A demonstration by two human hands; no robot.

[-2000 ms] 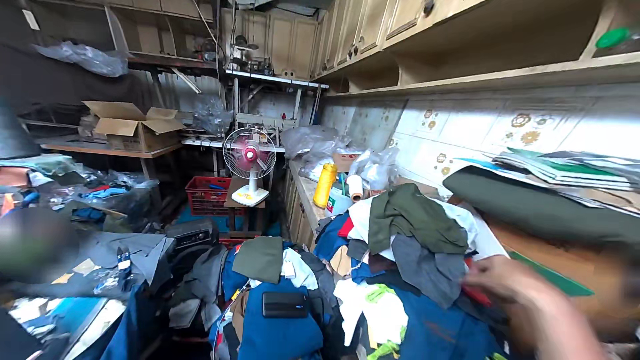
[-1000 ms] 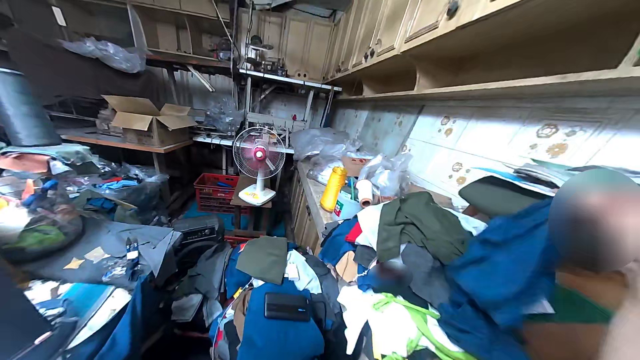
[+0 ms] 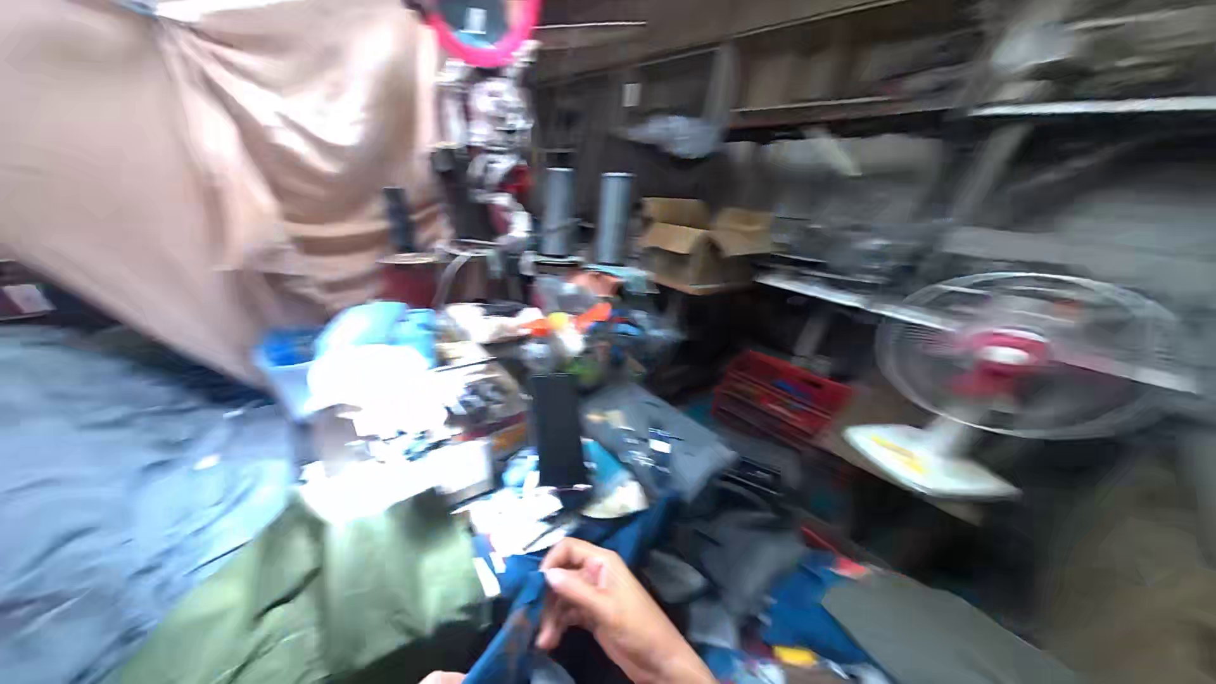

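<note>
My right hand [image 3: 608, 608] is at the bottom middle, thumb and fingers pinching the edge of a dark blue cloth [image 3: 513, 636]. Of my left hand [image 3: 443, 677] only a small part shows at the bottom edge, beside the same cloth; its grip is hidden. Olive green fabric [image 3: 380, 579] lies to the left of the cloth. A black upright machine part or post [image 3: 559, 432] stands just beyond my hands, with white scraps [image 3: 518, 521] near its base. The view is blurred.
Blue-grey fabric [image 3: 123, 494] spreads at far left under a hanging beige sheet [image 3: 285, 171]. A white-based fan [image 3: 936, 461] stands at right, near a red crate [image 3: 779, 399]. An open cardboard box [image 3: 703, 252] sits behind. Mixed cloths [image 3: 950, 627] lie at lower right.
The view has swung far to the left. My right hand was at the clothes pile on the right two seconds ago; blue cloth was lifted there one second ago. Now it holds blue cloth at bottom middle.
</note>
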